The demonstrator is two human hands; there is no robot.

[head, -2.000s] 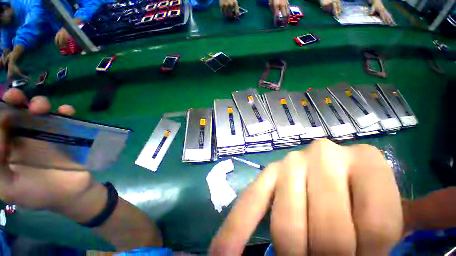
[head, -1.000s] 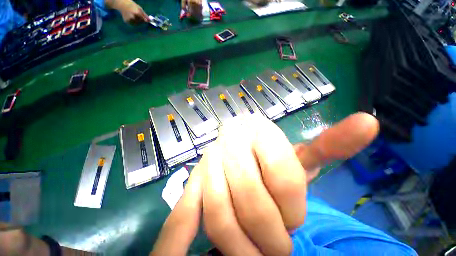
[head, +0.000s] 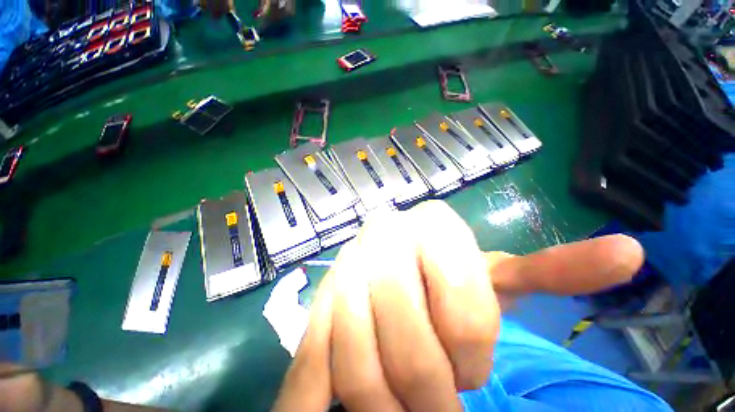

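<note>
My right hand (head: pixel 403 302) is large and close in the centre, thumb stretched to the right; its fingertips are out of view, so I cannot tell if it holds anything. My left hand (head: pixel 24 389) is cut off at the lower left edge, with a dark wrist band. It holds a flat display module (head: pixel 44 322), also partly out of frame. A single silver display module (head: pixel 157 286) lies on the green bench. Stacks of display modules (head: pixel 230 269) with orange-tabbed flex cables run in an overlapping row to the right. My right hand hides part of the lower edge of the row.
White paper (head: pixel 286 310) lies beside my right hand. Empty phone frames (head: pixel 321 142) and partly assembled phones (head: pixel 114 133) lie on the far strip. A black tray (head: pixel 48 92) is at upper left. Tall stacked black trays (head: pixel 637 121) stand at right. Other workers' hands show at the top.
The view has turned right, so the stacks and my left hand appear further left. My right thumb has swung out to the right. Parts on the far strip have shifted slightly left.
</note>
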